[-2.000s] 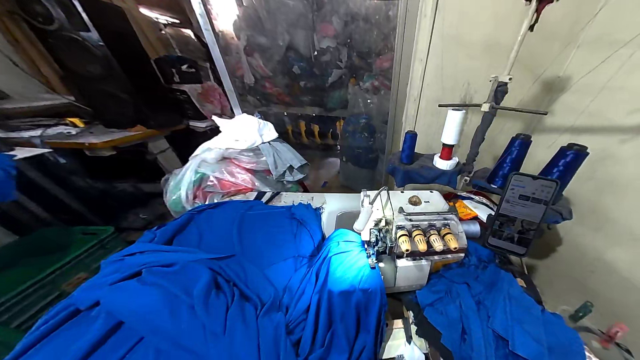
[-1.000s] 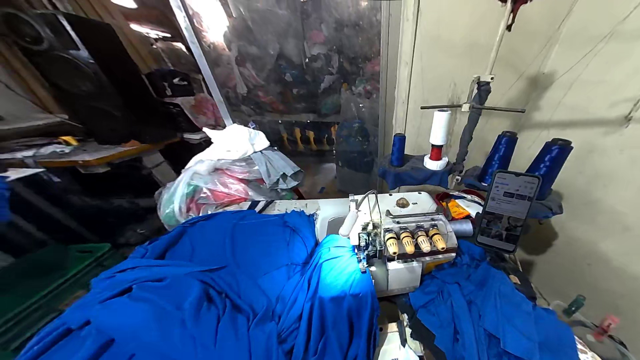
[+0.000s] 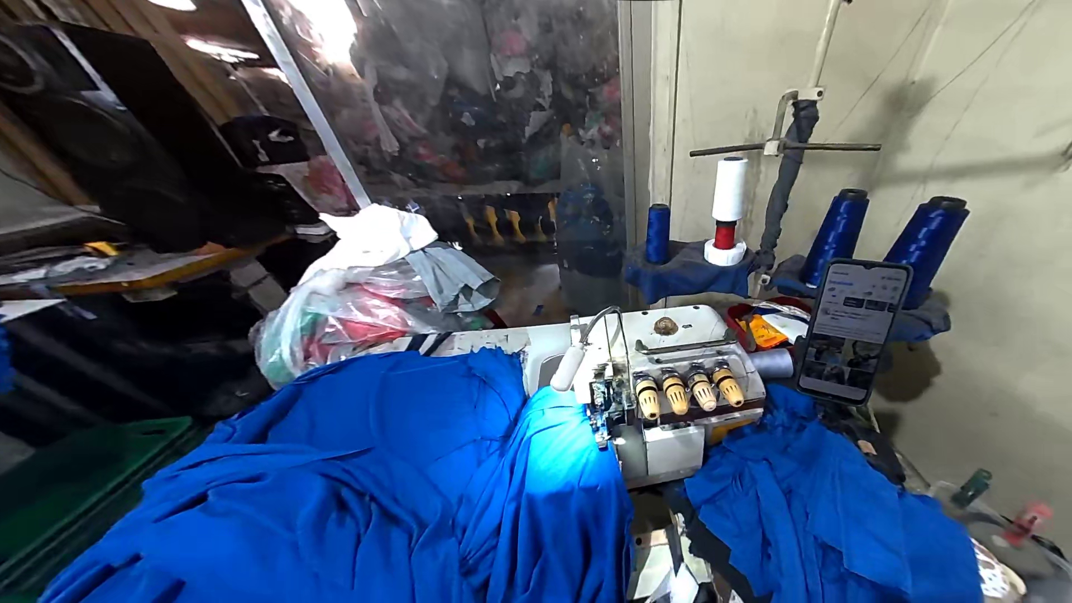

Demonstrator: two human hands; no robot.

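Neither my left hand nor my right hand shows in the head view. A white overlock sewing machine (image 3: 680, 335) stands in the middle, with a row of cream tension dials (image 3: 688, 394) on its front. Blue fabric (image 3: 352, 486) lies in a large, folded heap to the left of the machine and reaches up to its needle area, where a lamp lights it brightly. A second heap of blue fabric (image 3: 829, 511) lies to the right of the machine. Whether a hand is under any of the cloth cannot be told.
A phone (image 3: 854, 331) stands upright at the right, before blue thread cones (image 3: 836, 236). A white thread cone (image 3: 729, 191) and a smaller blue spool (image 3: 657, 234) stand behind the machine. Plastic bags with cloth (image 3: 360, 314) sit at the back left, a green crate (image 3: 92, 494) at the far left.
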